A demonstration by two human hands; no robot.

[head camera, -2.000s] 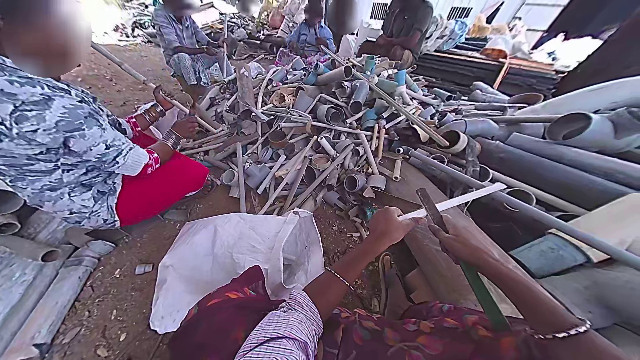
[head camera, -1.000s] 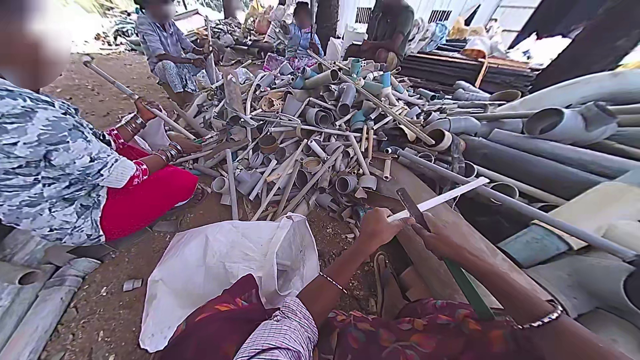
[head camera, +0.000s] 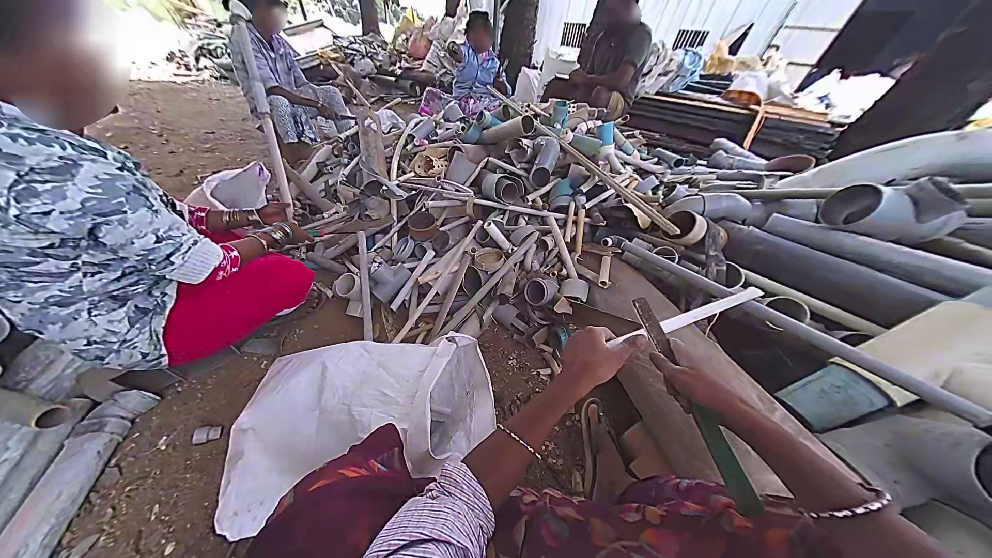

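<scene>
My left hand (head camera: 593,356) grips the near end of a white plastic strip (head camera: 713,311), which points up to the right over a long grey pipe. My right hand (head camera: 694,380) is closed around a flat, dark metal blade (head camera: 653,327) with a long green lower part (head camera: 728,465). The blade's upper end stands upright against the strip, close to my left fingers. A white woven sack (head camera: 333,403) lies open at my lap, left of my forearms. Beyond my hands rises a heap of plastic pipe pieces and fittings (head camera: 496,232).
A co-worker (head camera: 93,232) sits close at the left, holding a long pipe (head camera: 267,116) upright. Several people sit behind the heap. Long grey pipes (head camera: 837,263) and large fittings crowd the right side. More pipes (head camera: 70,457) lie at the lower left.
The co-worker's pipe at the left has swung from leaning to nearly upright. Both my hands keep their hold on the strip and blade.
</scene>
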